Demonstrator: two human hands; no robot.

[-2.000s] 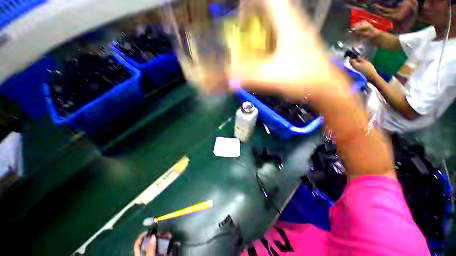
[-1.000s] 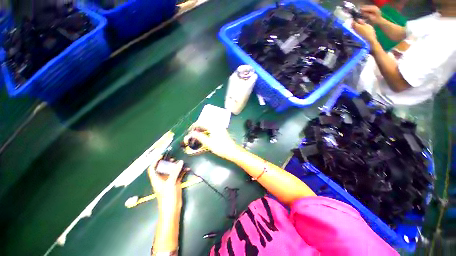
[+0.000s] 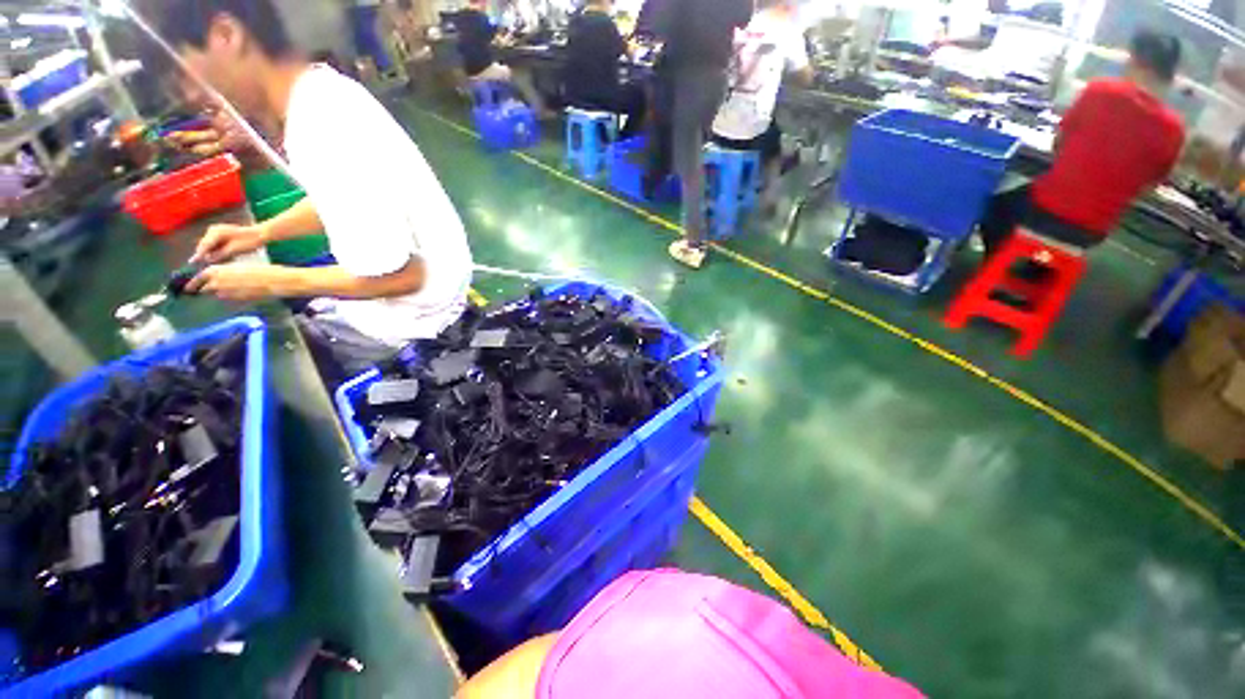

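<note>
Neither of my hands is in the picture. Only my pink sleeve and a strip of my upper arm show at the bottom edge. Nearest in front of me, a blue basket [image 3: 587,526] beside the bench is heaped with black power adapters [image 3: 471,366] and their cords. Another blue basket [image 3: 257,478] stands on the bench at the left, also heaped with black adapters. A dark adapter or cord piece [image 3: 317,666] lies on the bench at the bottom left, partly cut off by the picture's edge.
A person in white [image 3: 376,178] sits at the bench, holding a small dark thing. A bottle [image 3: 144,325] stands near them. Red [image 3: 184,194] and green containers lie beyond. Across the yellow-lined floor are other people, a red stool [image 3: 1017,290] and a blue bin [image 3: 928,171].
The view has swung up and to the right. My hands, the toothbrush, the white square and my solvent bottle have left the picture. The floor and more people now show.
</note>
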